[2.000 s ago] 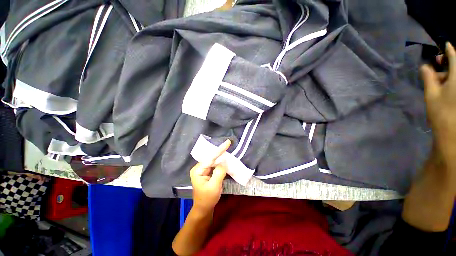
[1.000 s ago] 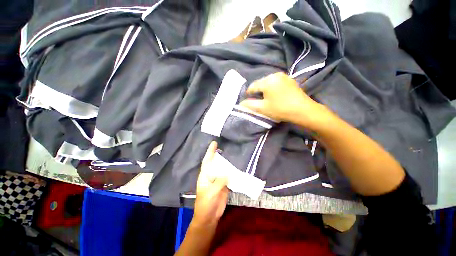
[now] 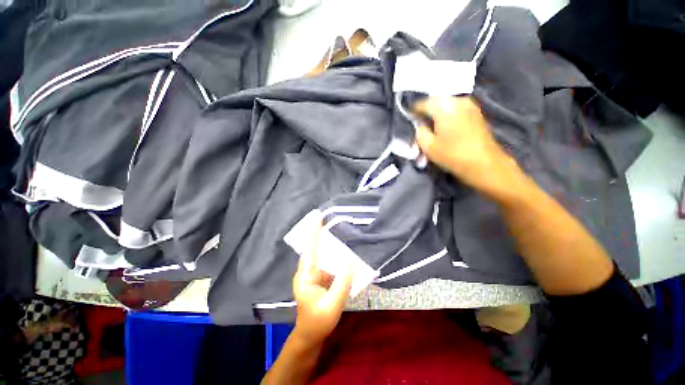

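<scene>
A dark grey garment (image 3: 285,203) with white stripes is spread over the table's middle. My left hand (image 3: 321,295) pinches a white cuff (image 3: 344,259) near the table's front edge. My right hand (image 3: 454,139) is slightly blurred at the upper centre, its fingers closed on bunched grey cloth and white trim, just below a second white cuff (image 3: 434,76). Its fingertips are partly hidden in the cloth. No needle or tool can be made out in either hand.
A heap of grey garments (image 3: 82,135) with white bands lies left. Black garments (image 3: 601,45) lie upper right. A brown item (image 3: 349,50) lies behind the garment. A blue crate (image 3: 161,346) stands below the table edge (image 3: 451,295).
My right hand has lifted the second cuff and its sleeve up and to the right, away from the lower cuff. My left hand stays at the lower cuff.
</scene>
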